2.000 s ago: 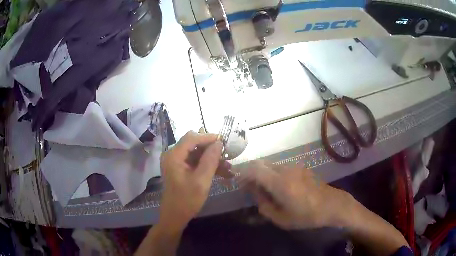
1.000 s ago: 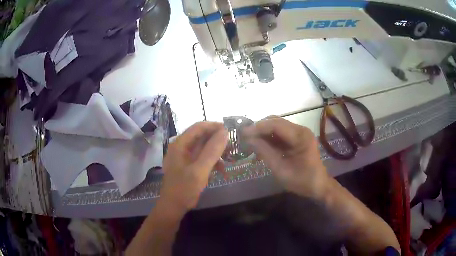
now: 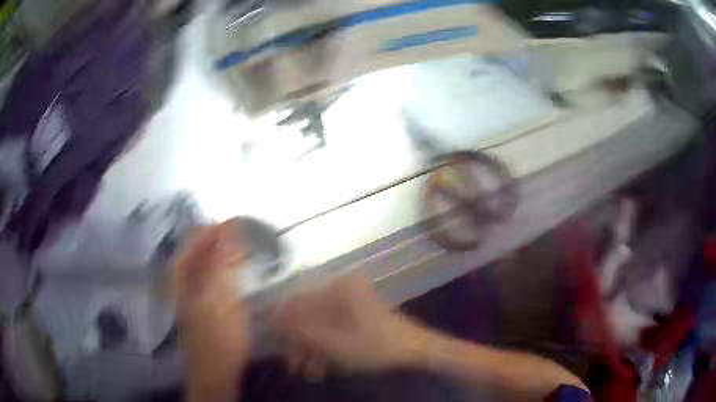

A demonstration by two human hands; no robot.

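Observation:
The whole view is blurred. My left hand is at the lower left, over the front edge of the machine bed. A grey rounded metal plate shows at its fingertips, and the hand holds it. My right hand is to the right of and below the plate, apart from it. Its fingers are too blurred to tell whether they hold anything. The white machine head with its blue stripe is above. Its needle area is lost in glare.
Scissors with brown-orange loop handles lie on the bed's front edge at right. Dark purple fabric is at upper left, and pale lilac-grey fabric at lower left. A grey ruler strip runs along the table's front edge.
The view has swung, so everything sits further left and tilted. The right hand has come away from the plate and is now lower. The plate stays at the left hand.

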